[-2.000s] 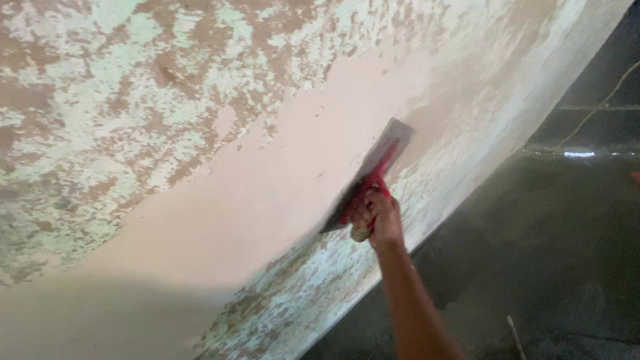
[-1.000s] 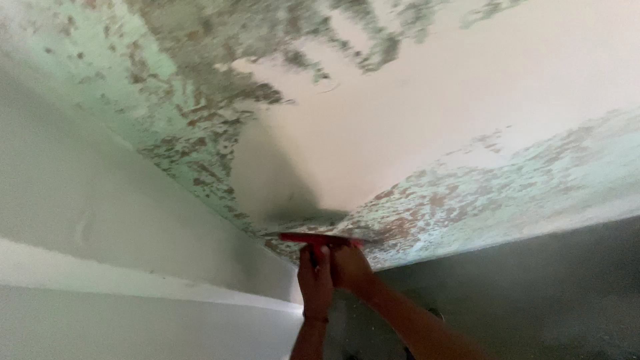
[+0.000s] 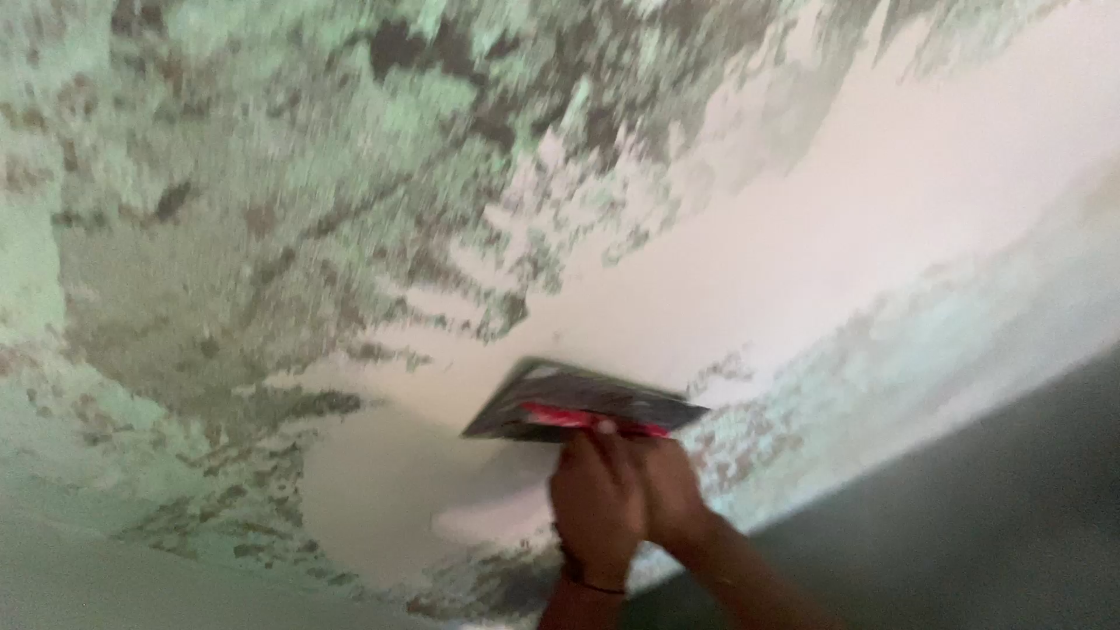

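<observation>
A plastering trowel (image 3: 604, 394) with a wide metal blade and a red handle lies against the patchy surface, low and right of centre. My left hand (image 3: 599, 499), with a thin dark band at the wrist, is closed at the handle. Beside and partly behind it, my right hand (image 3: 674, 490) grips the same handle; its fingers are mostly hidden. Smooth pale filler (image 3: 744, 271) spreads around the blade and runs to the upper right.
Mottled green and brown old paint (image 3: 262, 175) covers the upper left. A dark grey wall (image 3: 962, 490) meets the worked surface along a slanting edge at the lower right. Another pale greenish wall (image 3: 87, 577) is at the lower left.
Two seconds ago one hand was seen on the trowel; now both are. Since one second ago the trowel has moved away from the corner onto the pale filler. The view has shifted greatly.
</observation>
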